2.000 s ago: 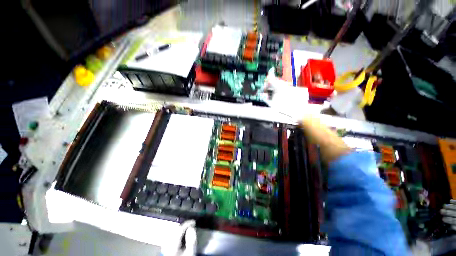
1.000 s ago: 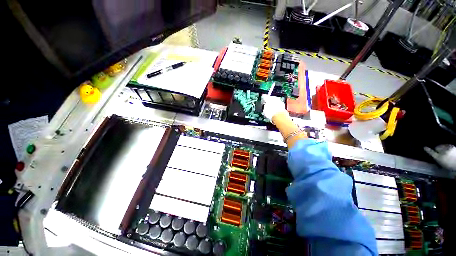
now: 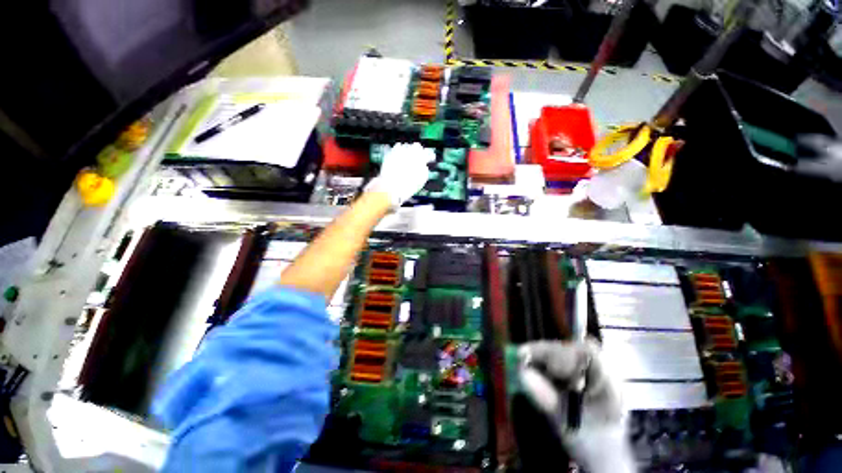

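My left hand, white-gloved with a blue sleeve, is over the black tray of loose teal parts. Its fingertips are blurred, so I cannot tell whether it holds anything. My right hand, also gloved, is shut on a pen-like tool held upright over the gap between two carriers. The power board in the middle carrier has three orange coils; my left arm covers much of its white block area. Another board with white blocks lies right of my right hand.
An empty-looking carrier is at the left. Behind the rail are a paper sheet with a pen, a sample board on a red pad, a red bin and a yellow-handled item. Another person's gloved hand is far right.
The arm reaching from the right has withdrawn from the tray. My left hand has come to the tray from the left, and my right hand is over the carrier gap. The view has shifted.
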